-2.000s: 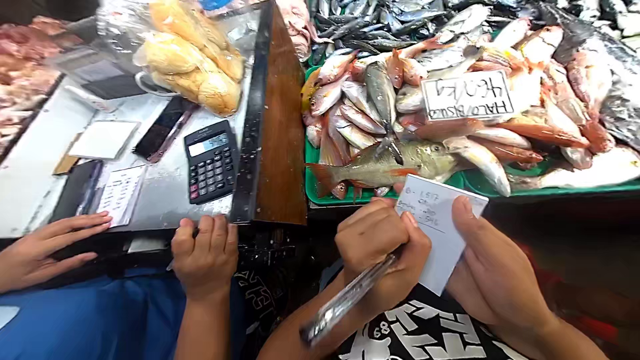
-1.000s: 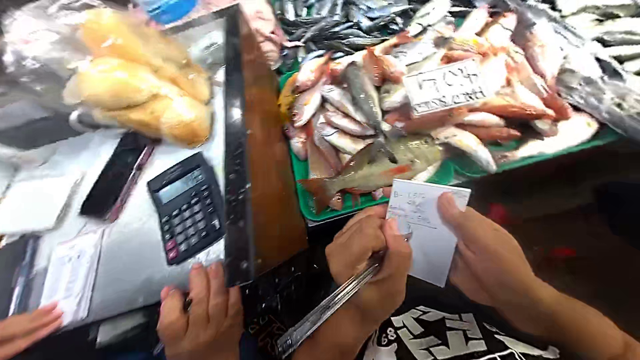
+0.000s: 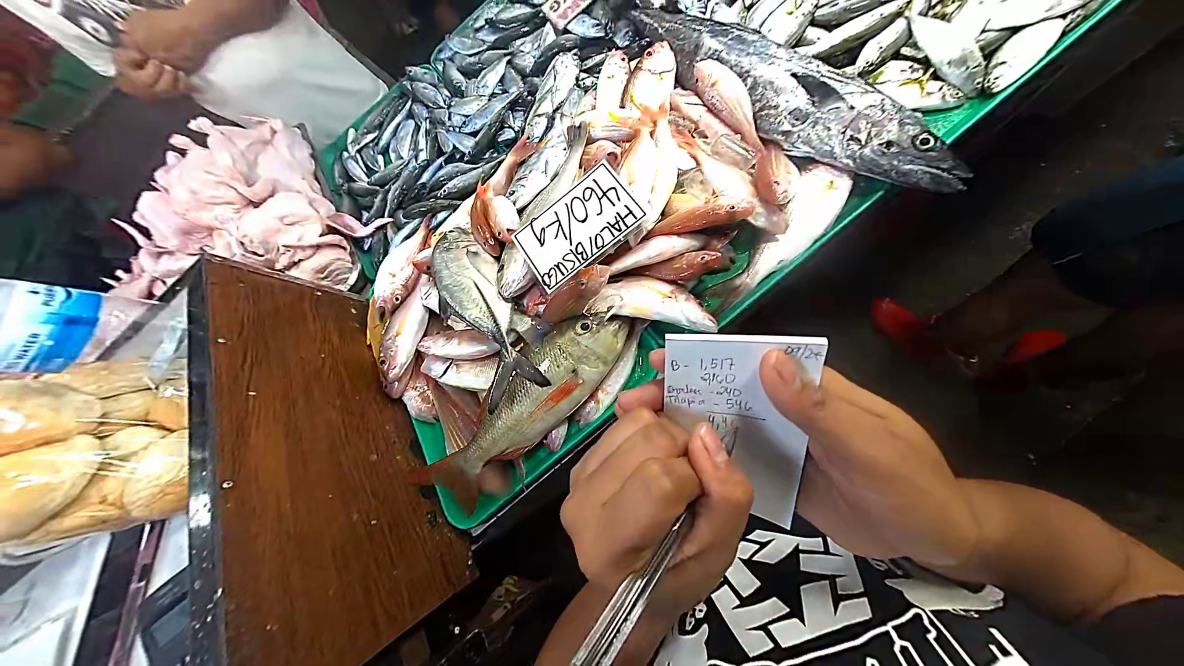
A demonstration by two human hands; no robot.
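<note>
My left hand is closed around a slim, shiny pen, with its fingers against the lower left of a small white notepad. Handwritten lines cover the pad's upper part. My right hand grips the pad from the right, its thumb on the front and most of its fingers hidden behind. Just beyond the pad, a green tray bears reddish and silver fish. A larger fish with a red tail lies near the tray's corner, and a white handwritten sign rests on the fish.
A brown wooden panel stands left of the tray, beside bagged bread rolls. Plucked poultry is piled behind it. Another person's hands are at the upper left. A large dark fish lies across the tray's far right.
The view has swung right and tilted; the calculator and another person's hands near it have left clear view. My hands keep hold of the pen and notepad.
</note>
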